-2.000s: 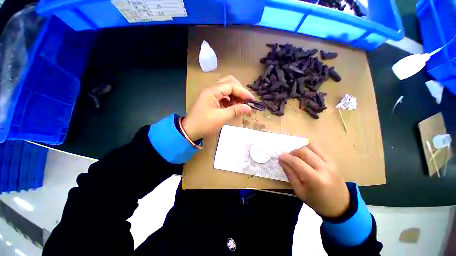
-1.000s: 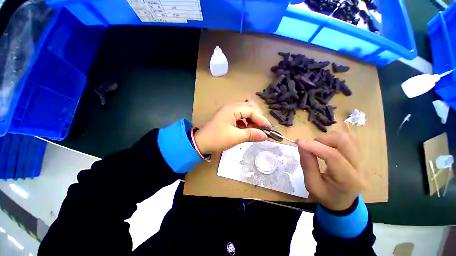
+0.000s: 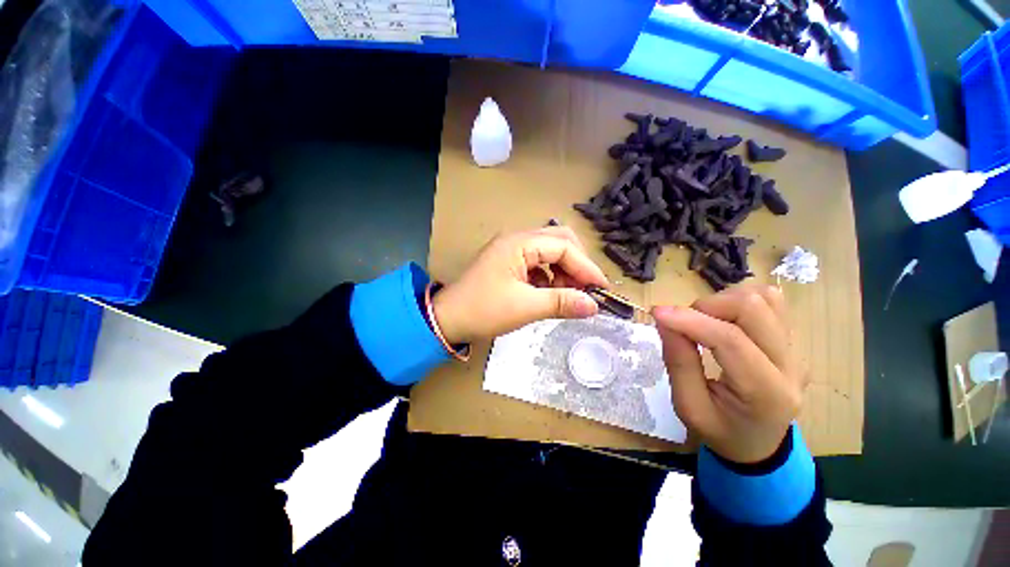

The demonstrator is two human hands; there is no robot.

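Note:
My left hand (image 3: 521, 288) pinches a small dark part (image 3: 612, 302) between thumb and fingers, above the top edge of the white sheet (image 3: 515, 360). My right hand (image 3: 731, 366) pinches a thin stick (image 3: 642, 311), mostly hidden by the fingers, with its tip at the dark part. A small round whitish dish (image 3: 593, 362) lies on the grey-patterned sheet. A pile of dark parts (image 3: 687, 194) lies on the cardboard sheet (image 3: 532, 94) beyond my hands.
A small white bottle (image 3: 491, 134) stands at the cardboard's upper left. A crumpled tissue (image 3: 796, 265) lies right of the pile. Blue bins (image 3: 111, 210) stand left and at the back (image 3: 775, 89). A long-nozzle bottle (image 3: 941, 196) and a cardboard piece with pot and sticks (image 3: 972, 371) lie right.
My right hand has moved up from the dish, bringing the stick to the dark part. My left hand has moved down and right with the part. The view has shifted slightly.

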